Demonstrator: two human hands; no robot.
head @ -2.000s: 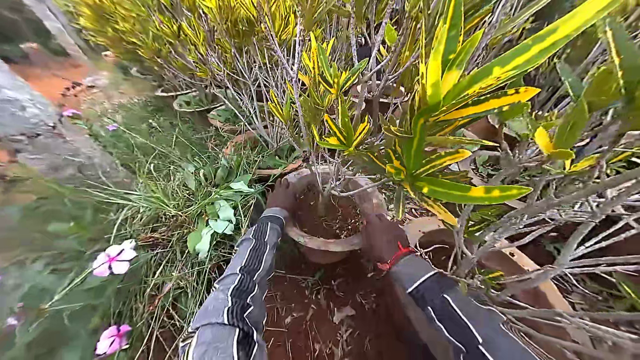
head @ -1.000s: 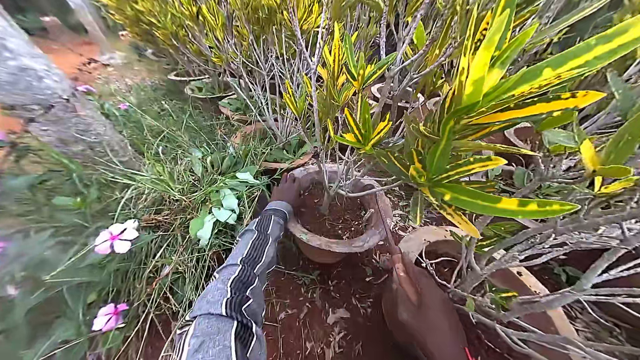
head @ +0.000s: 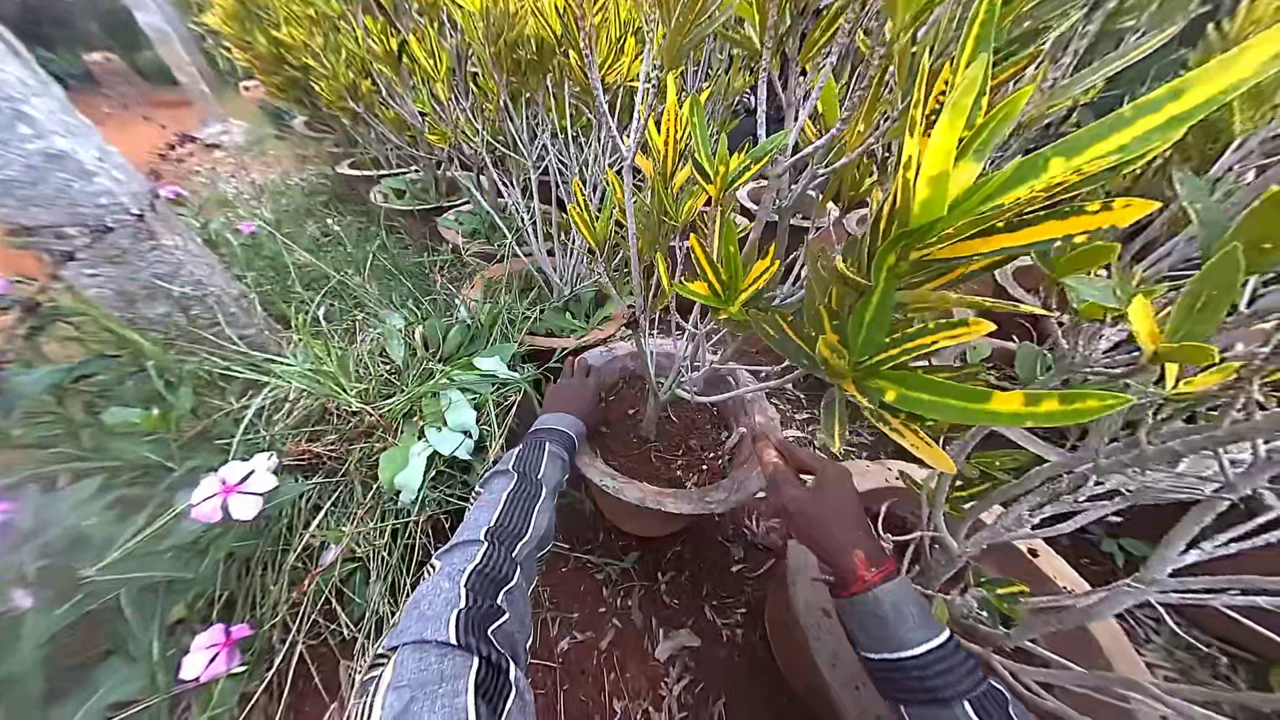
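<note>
A round clay pot [head: 640, 515] of reddish soil stands on the ground, with thin woody stems of a croton plant [head: 652, 400] rising from it. My left hand [head: 573, 393] grips its rim at the left, the fingers partly hidden. At the right rim, my right hand [head: 822, 505] is closed around what looks like the short wooden handle [head: 768, 455] of a small tool. The tool's working end cannot be made out against the pot wall. A red thread circles my right wrist.
A larger clay pot [head: 815, 630] with bare branches stands close at the right. Grass [head: 330, 400] and pink flowers [head: 232, 490] grow at the left, beside a grey stone post [head: 120, 220]. Yellow-green croton leaves [head: 990, 395] overhang the right side. More pots [head: 410, 195] stand behind.
My right hand left the pot's right rim, drew back toward me with the handle showing, and is now close against the rim again. My left hand has stayed on the left rim.
</note>
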